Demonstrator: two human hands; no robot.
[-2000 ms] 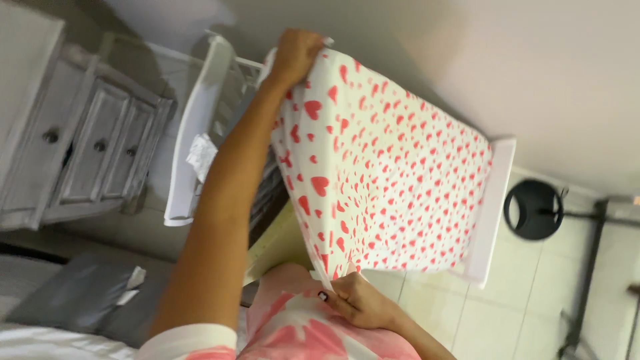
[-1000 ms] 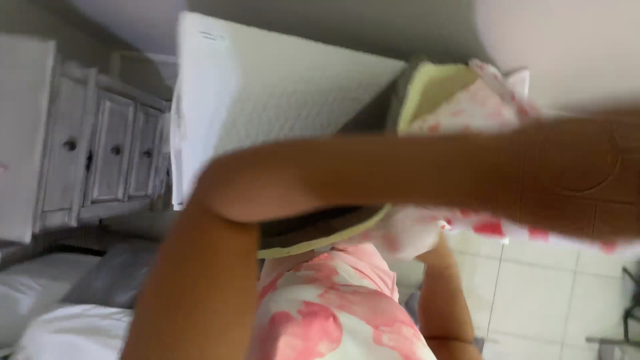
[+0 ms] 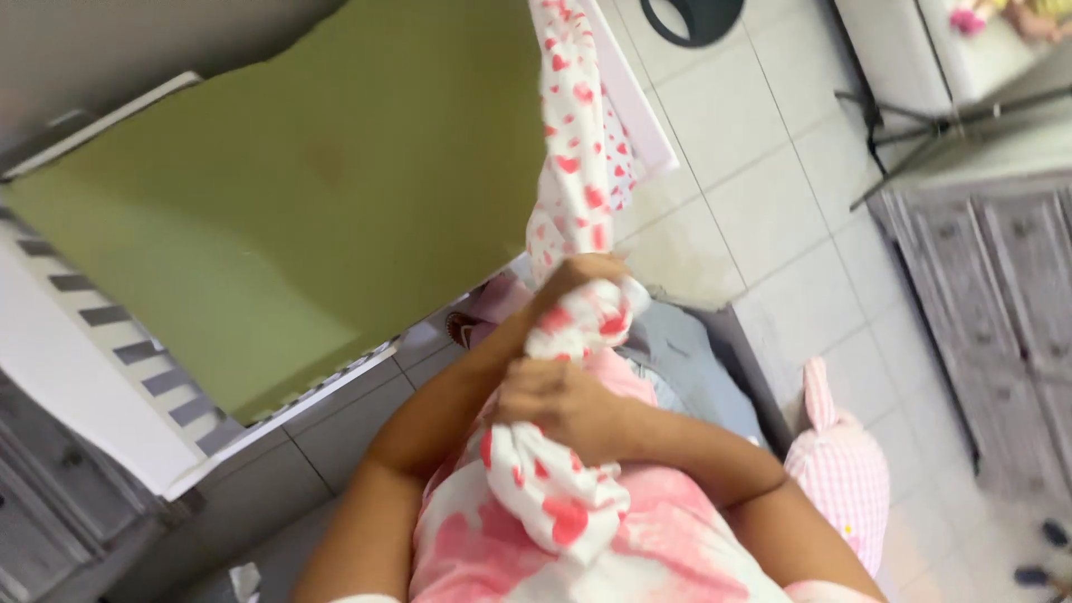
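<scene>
A white fitted-looking sheet with red hearts (image 3: 578, 159) is gathered into a long bunch, running from the far right end of the bed down to my body. My left hand (image 3: 582, 276) grips it higher up. Just below, my right hand (image 3: 557, 402) is closed around the same cloth, with a loose end hanging in front of my shirt. To the left of the cloth lies a bare olive-green mattress (image 3: 335, 193) in a white slatted bed frame (image 3: 92, 360). Part of the sheet still rests by the white end board (image 3: 636, 92).
Grey wooden drawers (image 3: 997, 293) stand at the right, other drawers (image 3: 75, 477) at the lower left. A pink checked bag-like item (image 3: 842, 486) is on the tiled floor (image 3: 720, 193). A black round object (image 3: 695, 17) and black metal legs (image 3: 913, 126) are beyond.
The heart-print sheet was spread over the mattress two seconds ago; now it is off most of the green surface and bunched in my hands. The view has shifted and turned.
</scene>
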